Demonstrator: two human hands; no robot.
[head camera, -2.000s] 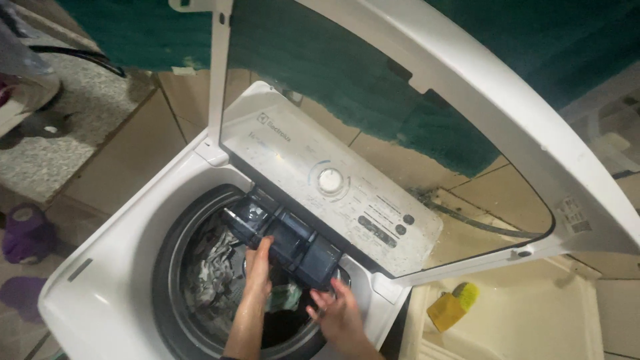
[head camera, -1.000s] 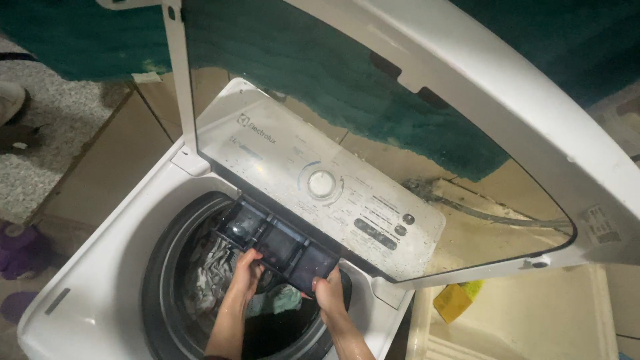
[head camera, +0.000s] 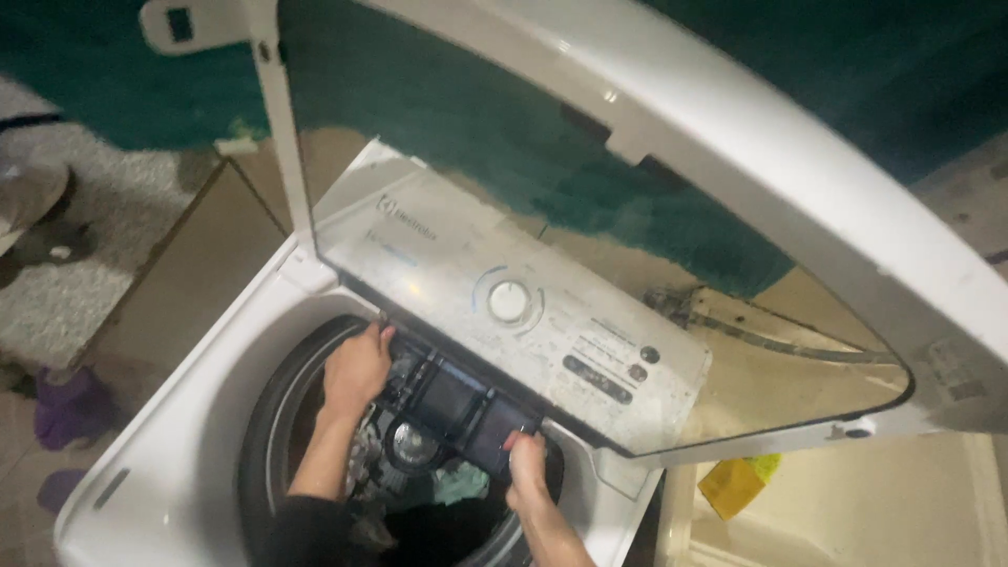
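A dark plastic dispenser drawer (head camera: 453, 398) with several compartments lies along the back rim of the tub of a white Electrolux top-load washing machine (head camera: 181, 425), under the control panel. My left hand (head camera: 360, 366) is at the drawer's left end, with fingers bent at its upper corner. At the right end, the fingers of my right hand (head camera: 526, 468) grip the drawer's edge. Below the drawer, wet clothes (head camera: 461, 482) lie in the drum around the round agitator cap (head camera: 413, 445). Whether the left fingers pinch the drawer or only press on it is not clear.
The raised lid (head camera: 732, 134) with its clear window leans over the control panel (head camera: 520, 315). To the right is a cream sink basin (head camera: 906, 504) holding a yellow and green sponge (head camera: 732, 487). A purple object (head camera: 72, 405) lies on the floor at left.
My left hand has moved from the drawer's front edge to its upper left end. The right hand is still at the right end. The drawer now sits closer against the panel's edge.
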